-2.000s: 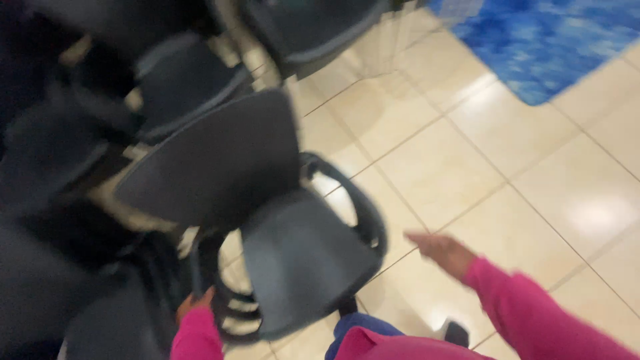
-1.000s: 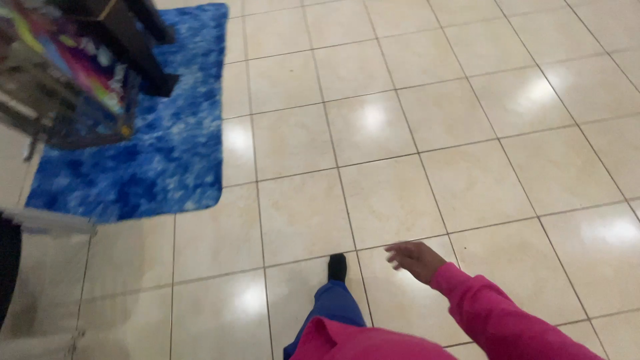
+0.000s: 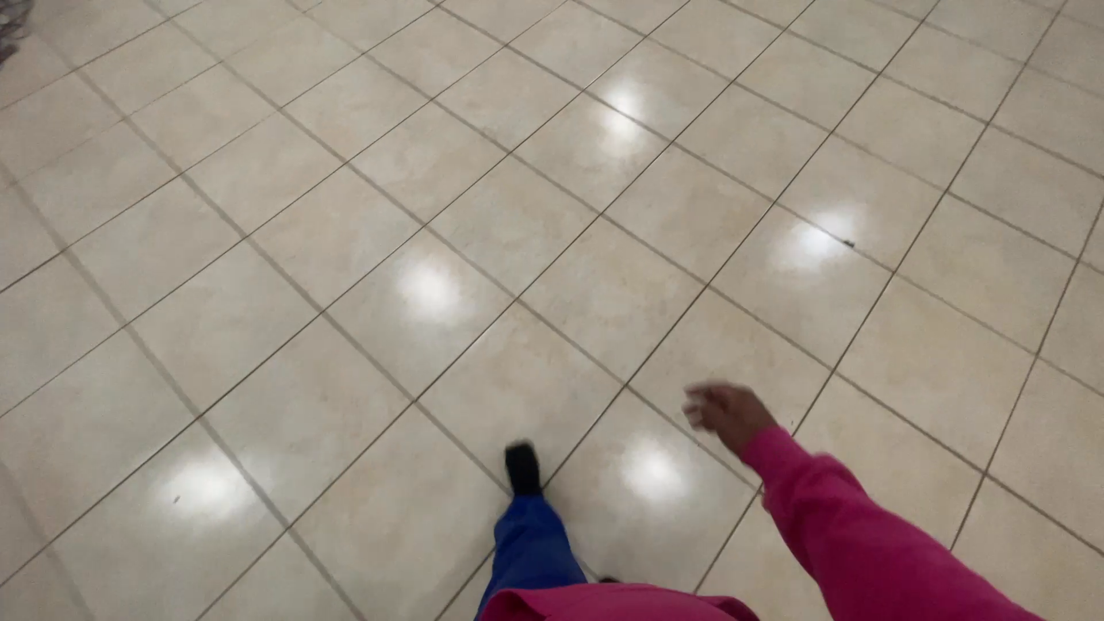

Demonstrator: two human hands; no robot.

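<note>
My right hand, in a pink sleeve, hangs over the tiled floor at the lower right. Its fingers look loosely curled and are blurred; no object shows in it. My left hand is out of the frame. Below the camera, one leg in blue trousers reaches forward with a black shoe on the tiles, left of my right hand.
Glossy beige floor tiles with dark joints and bright light reflections fill the view. A small dark speck lies at the right. Part of a dark patterned thing shows at the top left corner.
The view has moved away from the dark chairs and then the blue rug, which are both out of sight. My left hand, near a chair two seconds ago, has left the view.
</note>
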